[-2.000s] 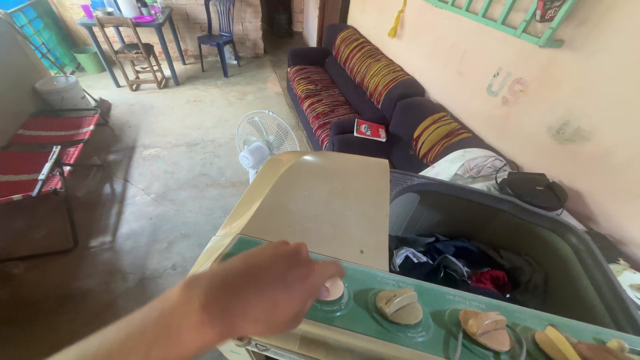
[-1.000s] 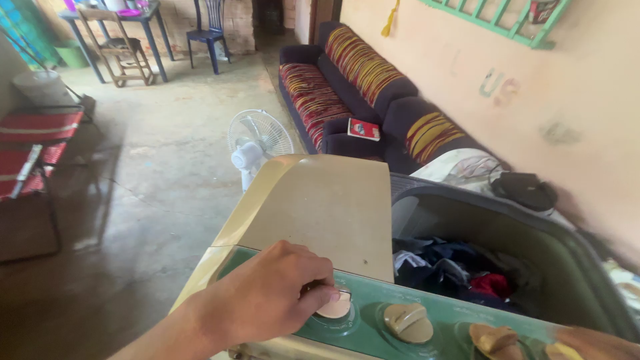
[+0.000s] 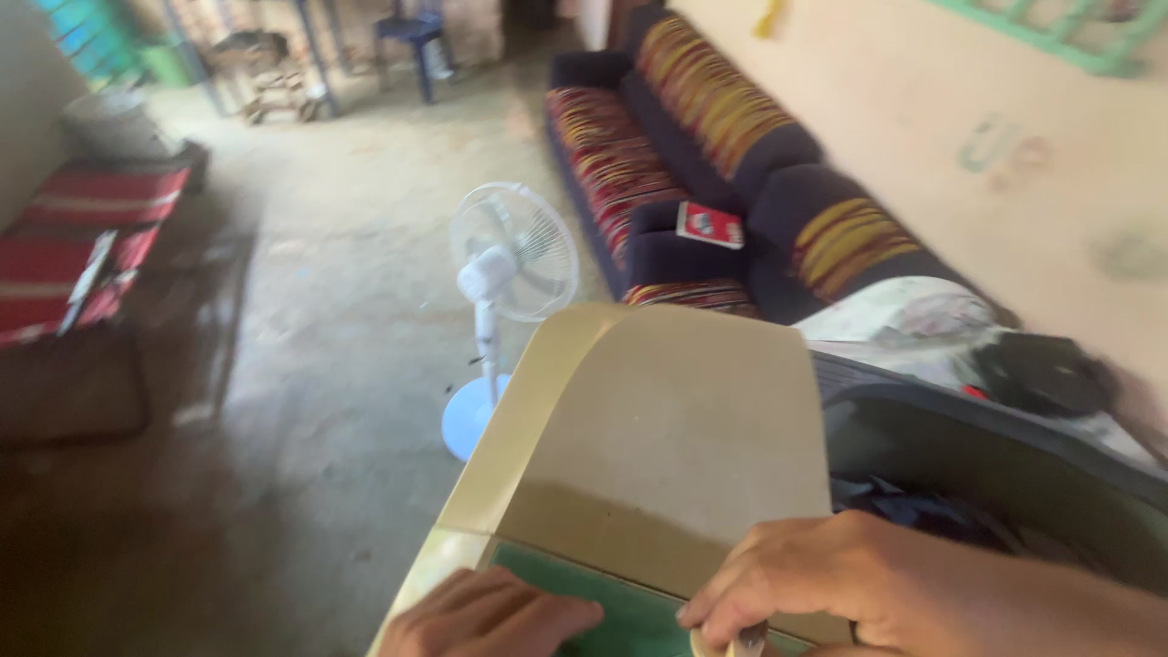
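Note:
A beige washing machine with a green control panel [image 3: 630,613] fills the lower middle of the view. My left hand [image 3: 488,616] lies over the panel's left corner, fingers bent; nothing shows in it. With its fingertips my right hand [image 3: 821,579] pinches a cream knob [image 3: 721,641] at the bottom edge. Other knobs are hidden under that hand or out of view. Right of the beige lid [image 3: 684,429] is the open grey tub [image 3: 958,456], with dark clothes [image 3: 912,511] inside, partly covered by my right forearm.
A white pedestal fan [image 3: 488,274] stands beyond the machine's left side. Behind are a dark sofa [image 3: 602,173] with striped covers and a red book [image 3: 710,225] on an armrest. A red folding lounger [image 3: 64,246] is at left. White cloth and a black item [image 3: 1040,374] lie behind the tub.
My left hand has come off the leftmost knob and moved left to the panel's corner. My right hand, earlier at the right end of the panel, has come left onto a knob. The view has shifted.

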